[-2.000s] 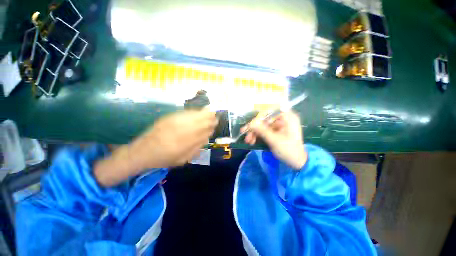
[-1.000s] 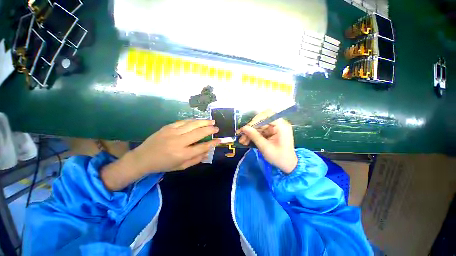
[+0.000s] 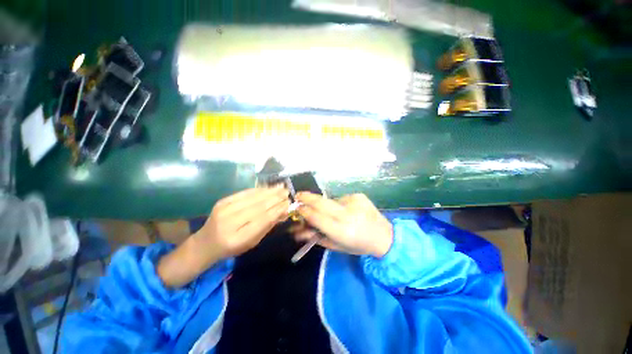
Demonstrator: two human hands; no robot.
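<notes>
A small dark display module [image 3: 305, 182] lies at the front edge of the green bench, with its orange flex tail towards me, partly hidden by fingers. My left hand [image 3: 251, 216] has its fingertips at the module's left near corner; whether they grip it is unclear. My right hand [image 3: 345, 222] touches the module's near edge with its fingertips and holds a slim grey-white tool [image 3: 307, 247] that points down towards me. A small dark crumpled piece [image 3: 271, 168] sits just left of the module. A pale sheet with yellow strips [image 3: 253, 129] lies behind the hands.
A large shiny pale sheet [image 3: 294, 68] lies farther back, with white strips [image 3: 420, 90] at its right. Stacked modules [image 3: 490, 76] stand right, a loose module pile [image 3: 104, 104] and a white card [image 3: 39, 135] left. A small separate piece [image 3: 582, 93] lies far right.
My right hand has moved in against the module's near edge, and its tool has swung from pointing up-right to pointing down. My left fingertips are still at the module. The view has shifted.
</notes>
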